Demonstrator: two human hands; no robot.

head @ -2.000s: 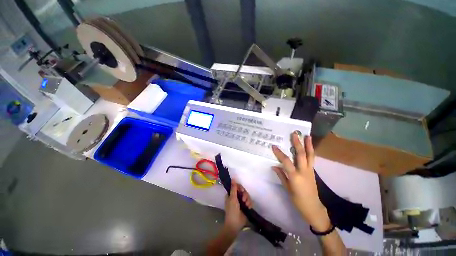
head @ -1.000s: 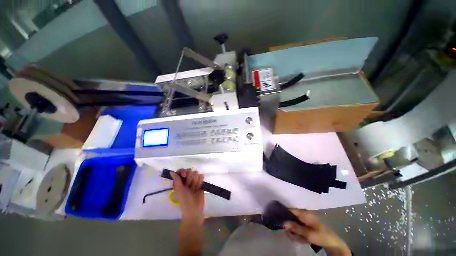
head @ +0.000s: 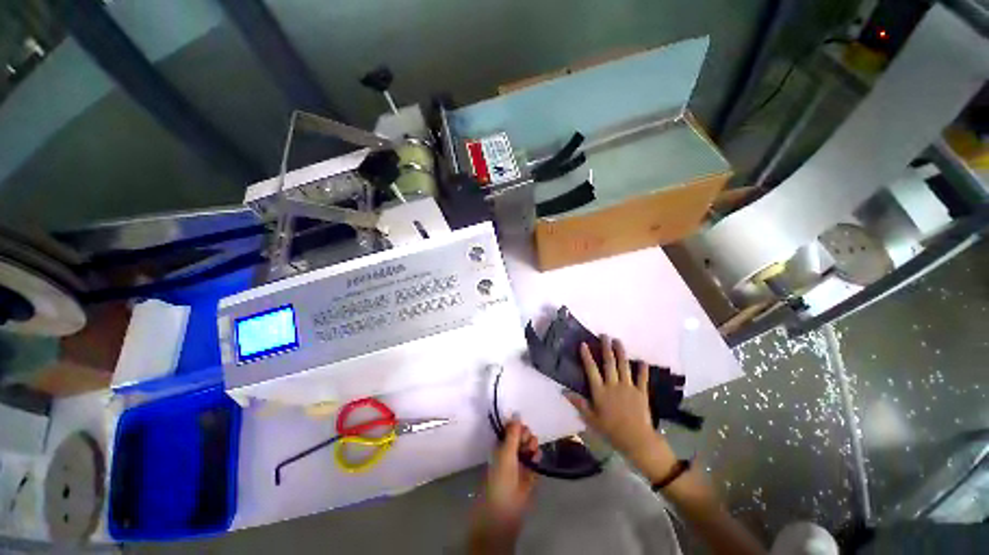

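Observation:
My left hand (head: pixel 512 468) grips a few curved black strips (head: pixel 562 470) near the bench's front edge. My right hand (head: pixel 620 403) lies with fingers spread on the fanned pile of black cut strips (head: pixel 555 345) on the white bench top; whether it grips any cannot be told. The strip cutting machine (head: pixel 374 309) stands behind, with its blue-lit screen on the left. Black strip ends (head: pixel 564 197) stick out of its right side over the cardboard box (head: pixel 629 220).
Red-and-yellow-handled scissors (head: pixel 369 434) and a black hex key (head: pixel 304 460) lie before the machine. A blue tray (head: pixel 174 466) holds black strips at left. A strip reel (head: pixel 38 293) stands at far left. White web material (head: pixel 857 141) and scrap-strewn floor show at right.
The view has shifted right. My right hand has moved from the front edge onto the strip pile. My left hand has moved right, uncovering the scissors. More strip ends show at the machine's outlet.

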